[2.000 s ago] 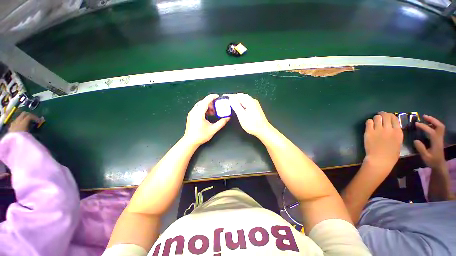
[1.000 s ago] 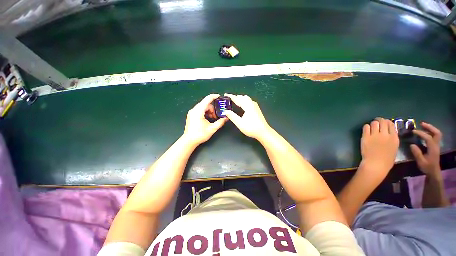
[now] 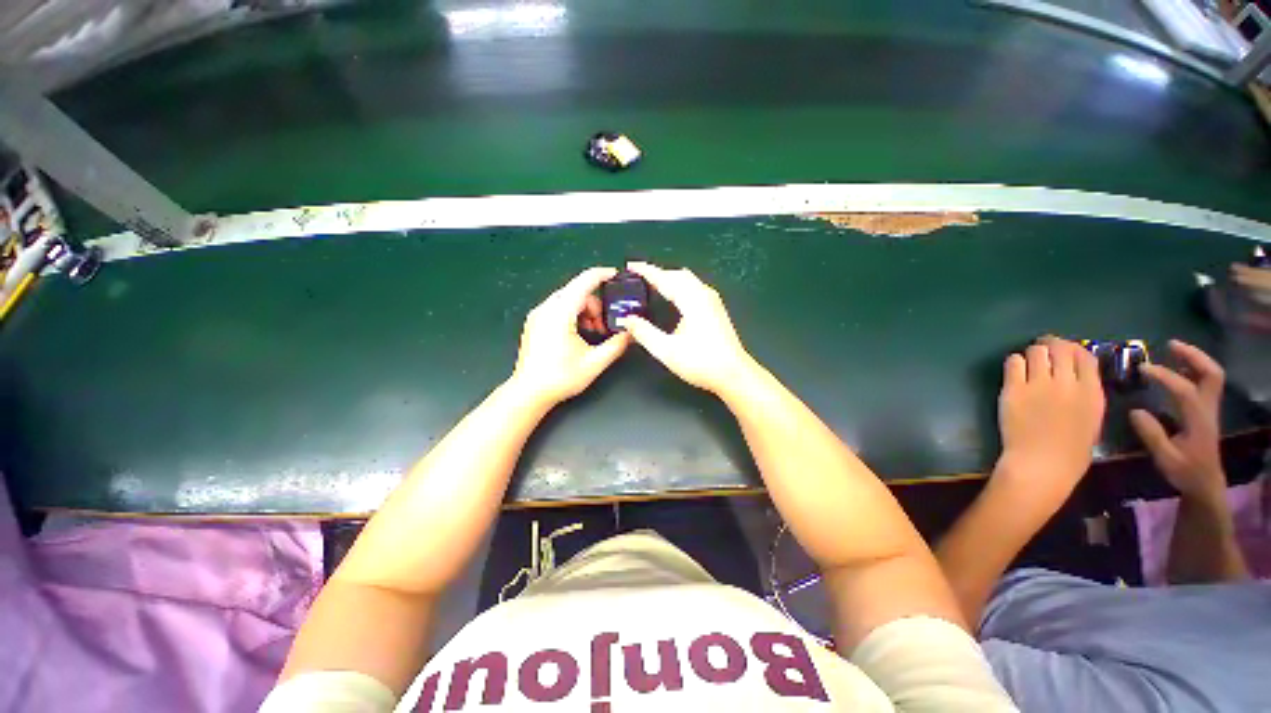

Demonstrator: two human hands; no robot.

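A small black unit, likely a smartwatch body (image 3: 625, 298), is held between my two hands above the dark green bench. Its screen faces up and is mostly dark with a few pale marks. My left hand (image 3: 560, 339) grips its left side, with reddish fingertips showing beside it. My right hand (image 3: 686, 329) holds its right side, with the thumb at the screen's lower edge. The unit's underside is hidden.
A black unit with a pale yellow-and-white piece (image 3: 613, 151) lies beyond the pale strip (image 3: 488, 210). At right, another person's hands (image 3: 1052, 404) handle black units (image 3: 1119, 362). A further blurred hand is at the right edge. A metal post (image 3: 105, 174) and tray parts stand left.
The screen has gone from plain white, through dark with bars, to dark with pale marks. The unit beyond the strip has shifted left. The neighbour's hand at left is gone; a blurred hand appears at far right.
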